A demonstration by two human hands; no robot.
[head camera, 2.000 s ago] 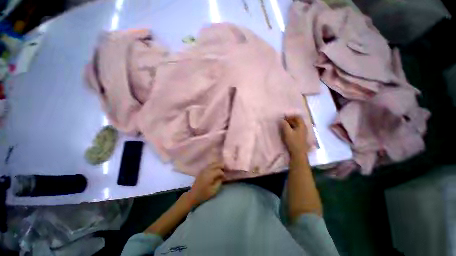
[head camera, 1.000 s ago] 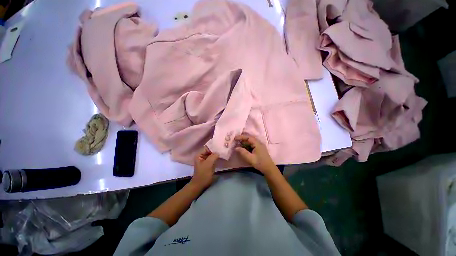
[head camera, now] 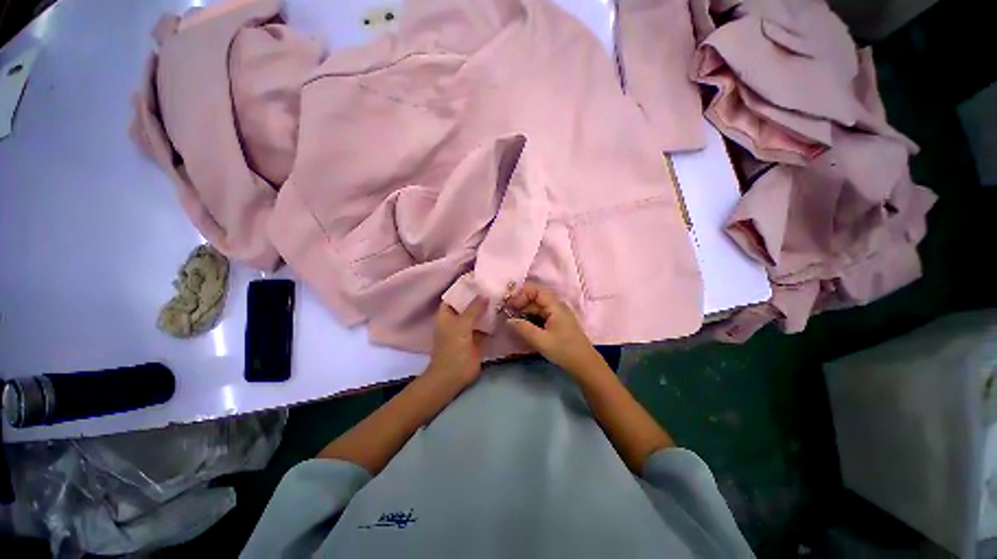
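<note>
A pink jacket [head camera: 437, 153] lies spread on the white table in front of me. Its sleeve cuff [head camera: 489, 286] is near the front edge, with small dark buttons close to my right fingers. My left hand [head camera: 459, 339] grips the end of the cuff, which is folded over at its tip. My right hand [head camera: 547, 324] is at the buttons with bent fingers. A small dark tool seems to show between its fingers, but it is mostly hidden.
A pink jacket bundle [head camera: 235, 120] lies at the left, and a jacket pile [head camera: 814, 164] hangs over the right table edge. A phone [head camera: 269, 331], a beige cloth bundle [head camera: 197, 293] and a black bottle [head camera: 93, 394] lie at the left front. A pale bin [head camera: 913, 431] stands lower right.
My right hand has come from the jacket's right side to the cuff, which my hands have lifted and turned. Since the last earlier frame, the cuff end has folded over at my left hand.
</note>
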